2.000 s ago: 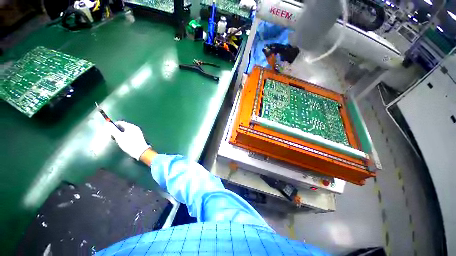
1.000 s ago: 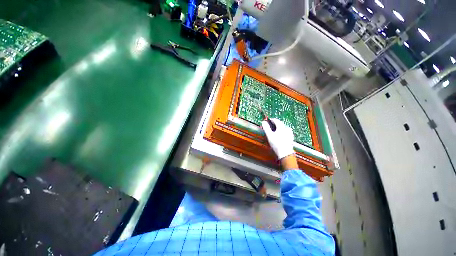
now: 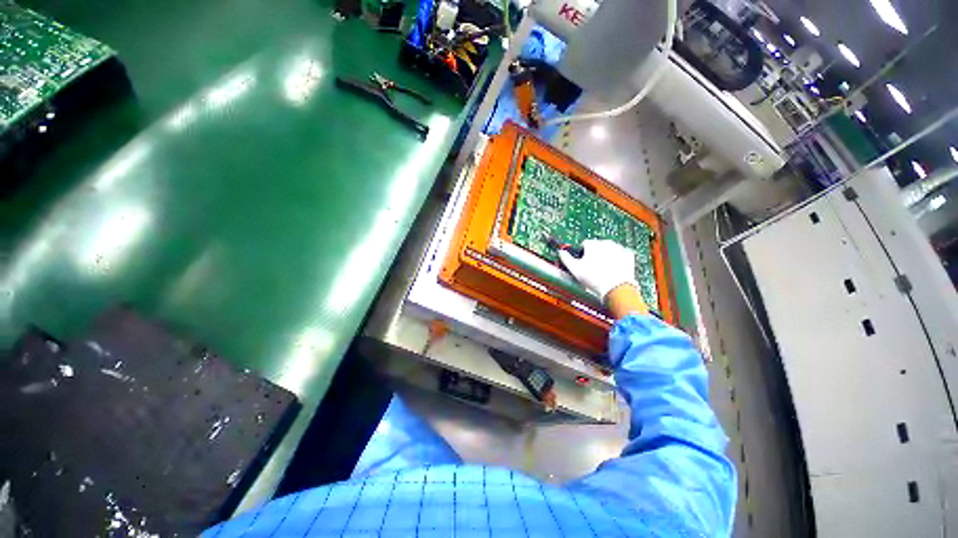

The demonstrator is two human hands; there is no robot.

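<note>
My right hand [image 3: 604,266], white-gloved, is shut on small side cutters [image 3: 557,244]. The metal jaws point left at the solder side of the green circuit board [image 3: 588,215], near its front edge. Whether they touch it I cannot tell. The board lies framed in the orange carrier [image 3: 478,231]. A pale clamp bar [image 3: 525,259] runs along its near side, partly under my hand. My left hand is not in view.
Left of the carrier is the green bench [image 3: 231,210], with black-handled pliers [image 3: 389,102] and a tool box [image 3: 457,47] at its edge. Another circuit board [image 3: 47,68] sits far left, a dark work mat [image 3: 137,420] near left. A dark handheld device [image 3: 523,373] hangs in front.
My right hand with the cutters has moved from over the bench to the board in the orange carrier. The view has turned right. Over the last second the hand has tilted lower and flatter.
</note>
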